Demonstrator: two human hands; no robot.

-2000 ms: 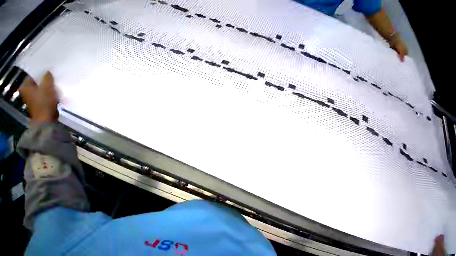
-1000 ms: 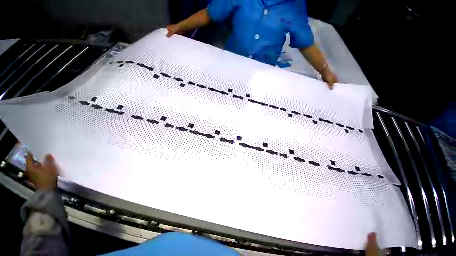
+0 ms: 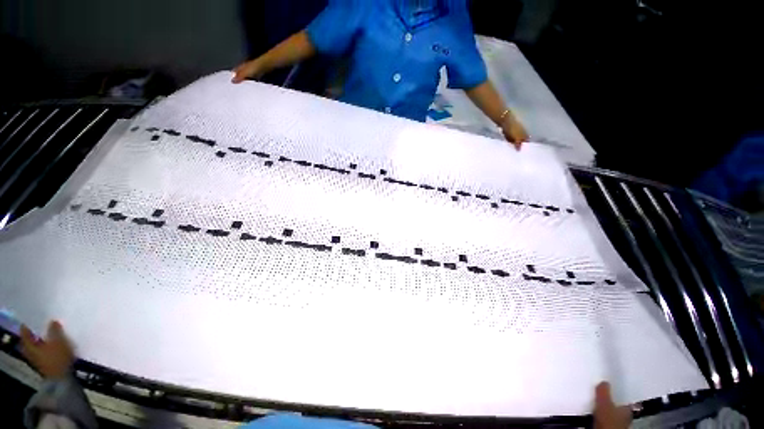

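A large white reflector sheet with fine dots and two rows of dark marks spans most of the view. My left hand is at its near left corner region, thumb and fingers on the sheet's edge. My right hand is at the near edge on the right, cut off by the bottom of the picture, with a finger over the sheet. The opposite person's two hands hold the far edge.
A person in a blue shirt stands across the sheet. Shiny conveyor rollers show at right and left. A pale side rail runs along the near side. White sheets lie behind the person.
The view has shifted, showing more of the opposite person and the rollers. The opposite person's two hands now show on the far edge. My hands remain at the near edge.
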